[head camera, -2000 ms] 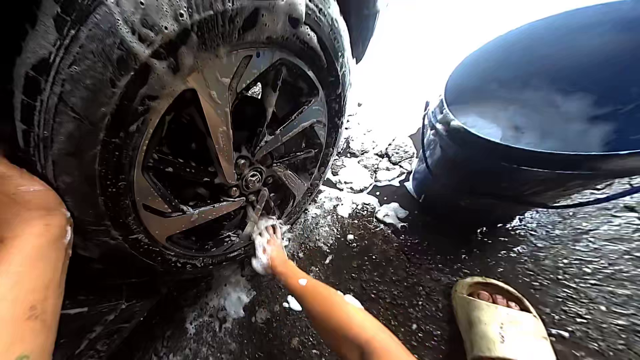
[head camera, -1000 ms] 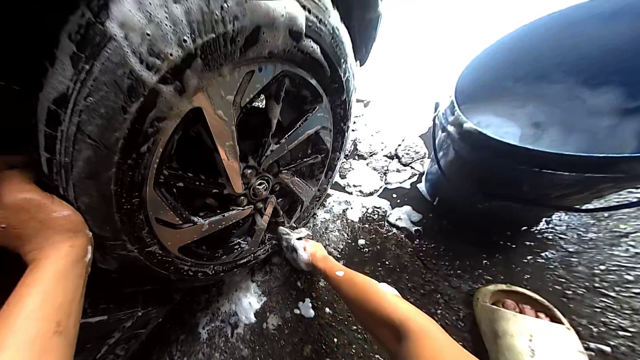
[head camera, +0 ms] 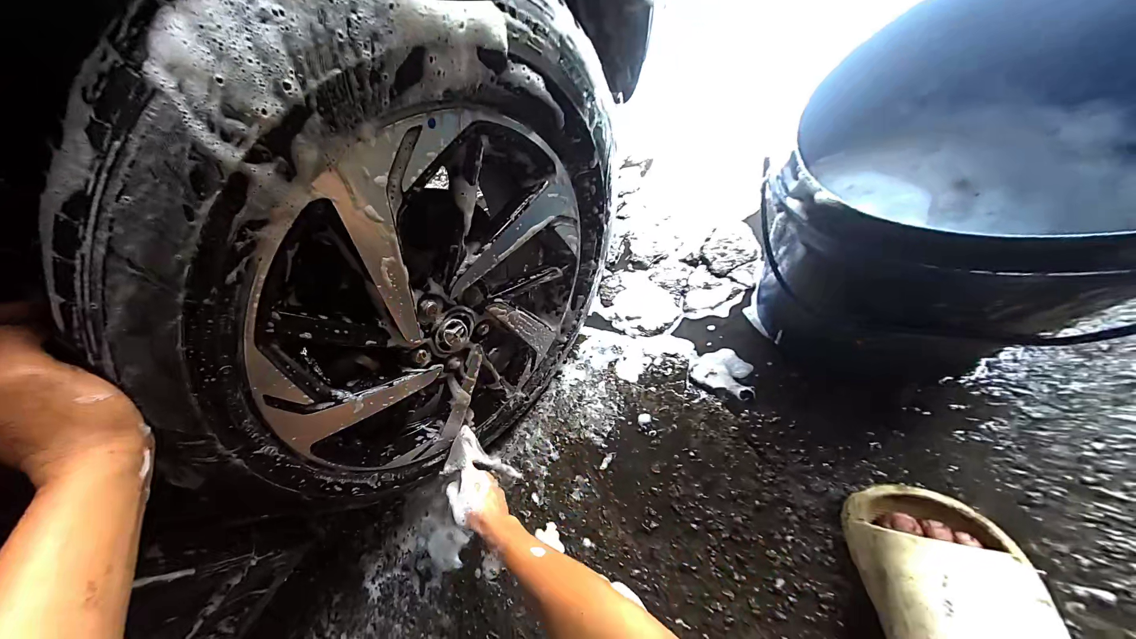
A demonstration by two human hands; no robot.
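A car tire [head camera: 142,240] streaked with suds surrounds a two-tone alloy wheel rim [head camera: 390,399] with a round center cap [head camera: 453,332]. Thick white foam [head camera: 328,53] covers the tire's top. My right hand [head camera: 472,484], coated in suds, reaches to the lower edge of the rim, by a bottom spoke; foam hides its fingers and anything in them. My left hand [head camera: 53,399] is at the left edge beside the tire, its fingers lost in dark shadow, so what it touches does not show.
A large dark blue bucket [head camera: 887,284] holding cloudy, sudsy water stands to the right. A foot in a pale slide sandal [head camera: 958,577] rests at the lower right. Wet, rough pavement [head camera: 710,532] with patches of foam [head camera: 721,368] lies between wheel and bucket.
My right hand has moved down from the lower spoke near the hub, where it was two seconds ago, to the rim's lower edge. My left hand stays beside the tire.
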